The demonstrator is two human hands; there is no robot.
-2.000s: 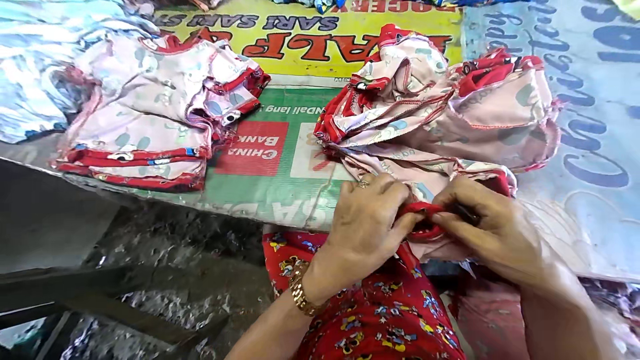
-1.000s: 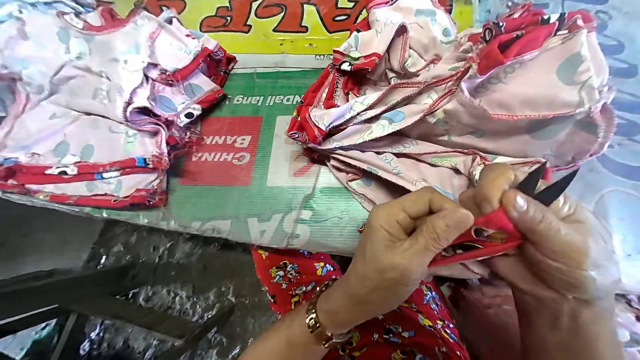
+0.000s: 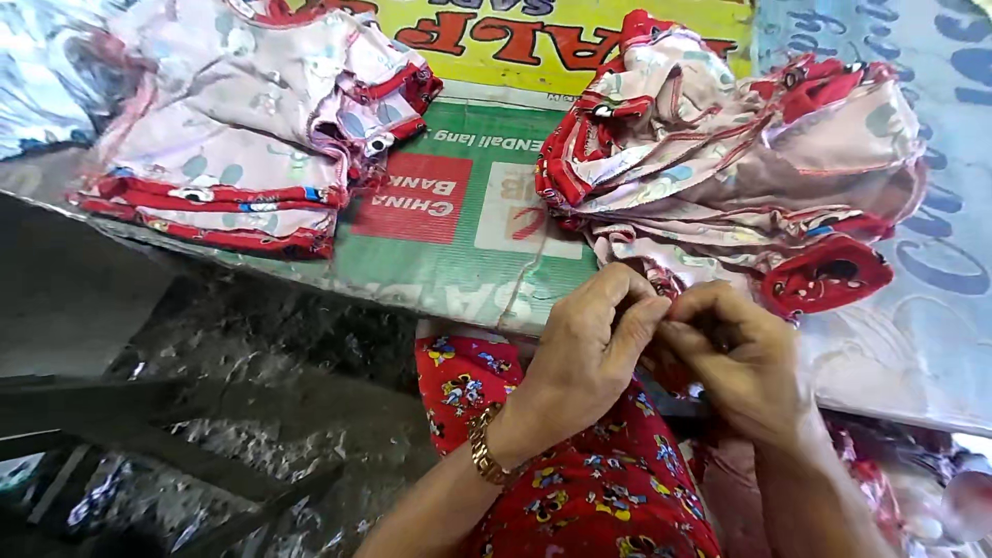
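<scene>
A pink printed garment with red trim [image 3: 697, 170], seams showing, lies bunched on the right part of the table. My left hand [image 3: 593, 333], with a gold bracelet at its wrist, pinches its near edge between thumb and fingers. Touching it, my right hand [image 3: 732, 349] pinches the same edge from the right. A round red cuff [image 3: 829, 275] of the garment rests just beyond my right hand. No tool is plainly visible in either hand; the spot between the fingertips is partly hidden.
Stacked pink garments with red hems [image 3: 232, 139] lie at the left of the table, which is covered with printed sheets [image 3: 465, 287]. Red printed cloth [image 3: 612, 496] covers the lap below my hands. Dark bars [image 3: 194, 457] stand under the table at left, and more fabric hangs at lower right.
A dark pointed tool showed at my right hand one second ago and is not visible there now. My hands have moved off the red cuff to the garment's edge left of it.
</scene>
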